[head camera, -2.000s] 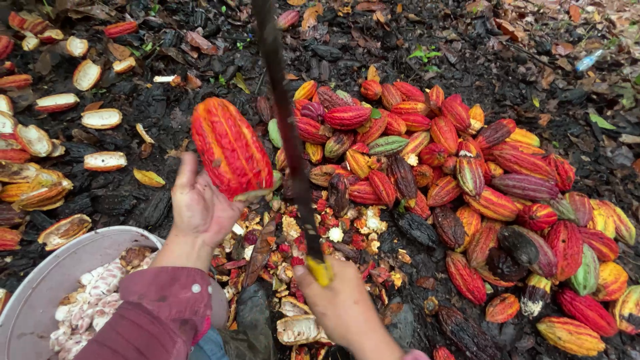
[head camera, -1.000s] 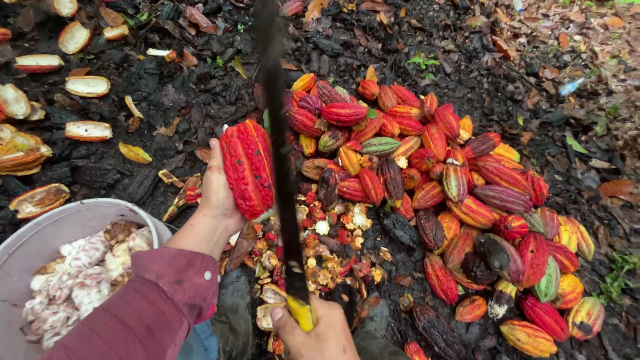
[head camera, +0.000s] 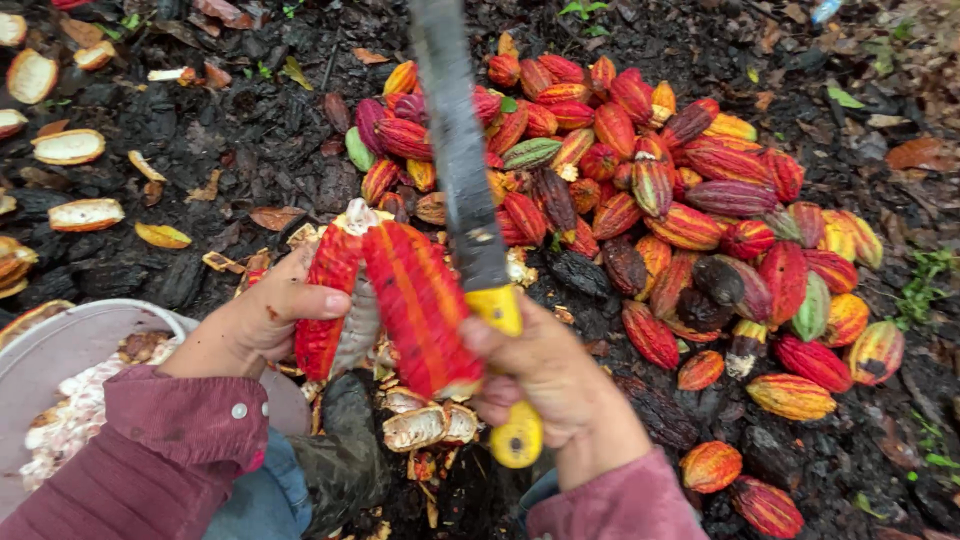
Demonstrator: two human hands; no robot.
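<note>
A red cacao pod (head camera: 424,311) is split lengthwise between my hands, with pale pulp-covered beans (head camera: 358,322) showing in the gap. My left hand (head camera: 274,307) grips the left part of the pod, thumb on the shell. In my right hand (head camera: 536,367) is the yellow handle of a machete (head camera: 466,165), its dark blade pointing up and away, slightly blurred. The fingers of that same hand also touch the right part of the shell. White cacao beans (head camera: 82,409) lie in a pale plastic bucket (head camera: 105,315) at the lower left, beside my left forearm.
A large heap of red, yellow, purple and green cacao pods (head camera: 690,225) lies ahead and right. Opened empty husks (head camera: 69,146) are scattered at the far left. More husk pieces (head camera: 415,429) lie below my hands, near a dark rubber boot (head camera: 345,450). Dark wet leaf litter covers the ground.
The pod, whole in the earlier frames, is now split apart. My right hand has come against its right part, still with the machete; my left hand still holds the other side.
</note>
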